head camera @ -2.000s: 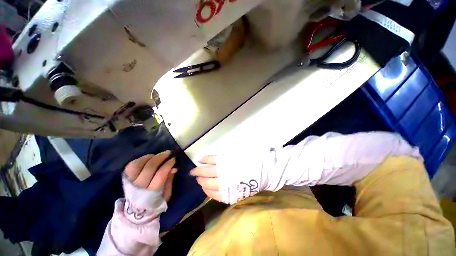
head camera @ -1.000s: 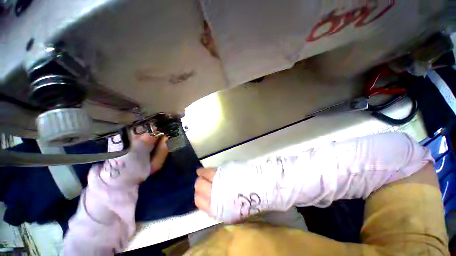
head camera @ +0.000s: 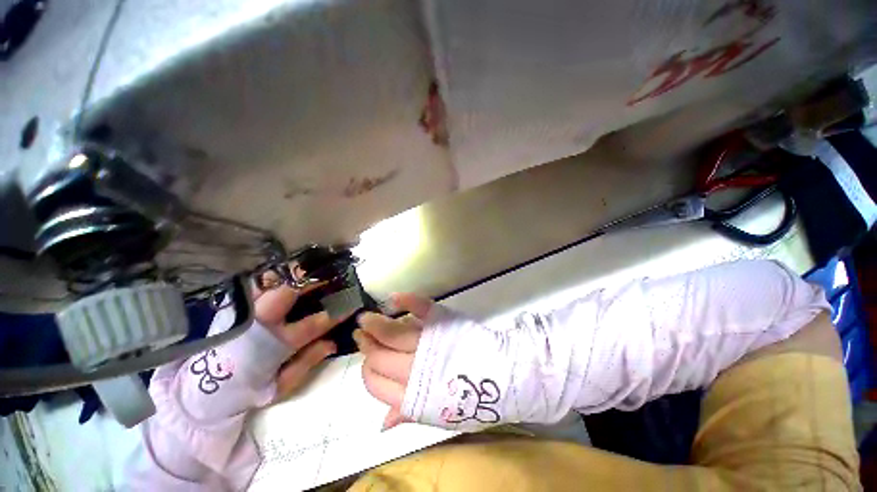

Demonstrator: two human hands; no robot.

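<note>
The dark garment piece point(head camera: 318, 306) lies under the needle area, and only a small part shows between my hands. My left hand point(head camera: 293, 336) is at the left of the needle with its fingers spread; the thread guard and metal parts partly hide it, so its hold on the cloth is unclear. My right hand point(head camera: 389, 360) is just right of it, fingers bent, with fingertips pinching the cloth's edge. The white machine head point(head camera: 317, 125) fills the top, very close. The ridged tension dial point(head camera: 123, 325) is at the left.
Scissors with black and red handles point(head camera: 750, 216) lie on the right of the machine bed point(head camera: 538, 226). Dark cloth with a white band point(head camera: 846, 183) is at the far right, above a blue crate point(head camera: 844, 298). A curved guard bar point(head camera: 216, 344) crosses in front of my left hand.
The view has moved closer to the machine head. The dark cloth has drawn off the table front, baring the white surface. My right hand has moved up to the cloth beside the needle; my left fingers have spread.
</note>
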